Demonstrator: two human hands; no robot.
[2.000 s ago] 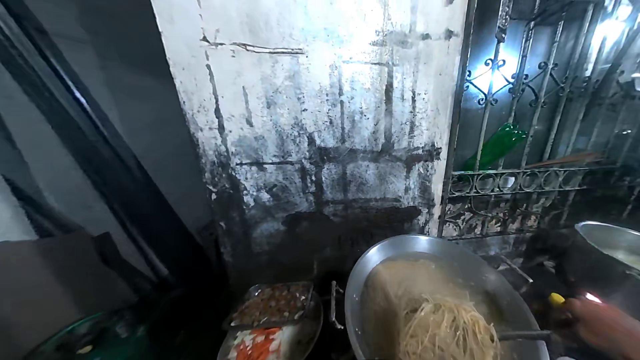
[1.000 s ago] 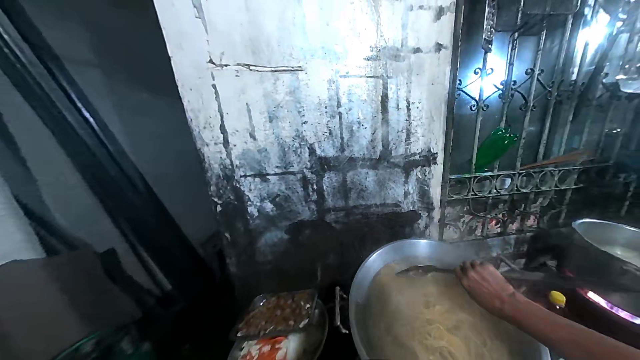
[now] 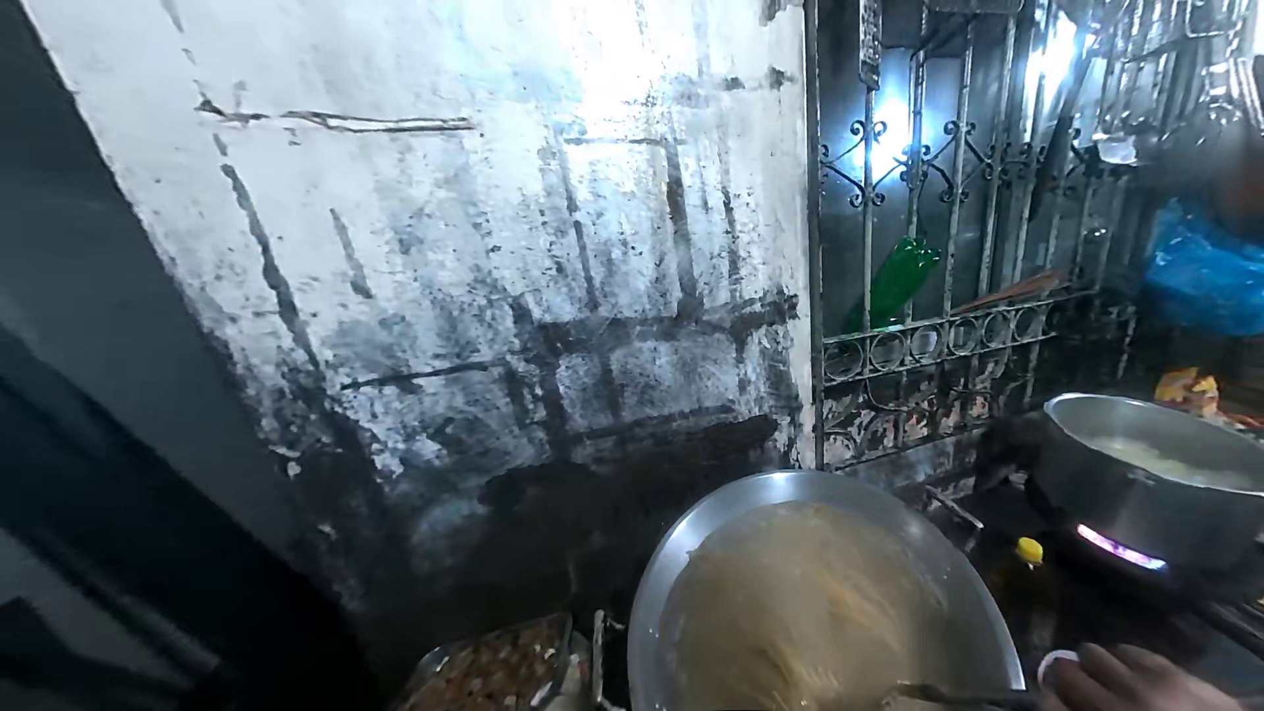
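Observation:
At the lower right, my right hand (image 3: 1121, 679) is closed on the dark handle of a utensil (image 3: 968, 695), whose far end goes into the wide metal pan (image 3: 664, 592). Noodles (image 3: 790, 671) lie in cloudy, steaming liquid in that pan. Beside the hand shows a small white round thing (image 3: 1057, 664), unclear in kind. My left hand is out of view.
A large metal pot (image 3: 1136, 509) stands over a lit burner (image 3: 1121, 546) on the right. A yellow-capped bottle (image 3: 1030, 551) is between pot and pan. A tray of chopped food (image 3: 494, 664) sits lower left of the pan, before a stained wall (image 3: 553, 247) and metal grille (image 3: 953, 197).
My right hand was over the pan's far side one second ago; it has moved back to the right, outside the rim. The view has turned right, bringing a blue plastic bag into sight.

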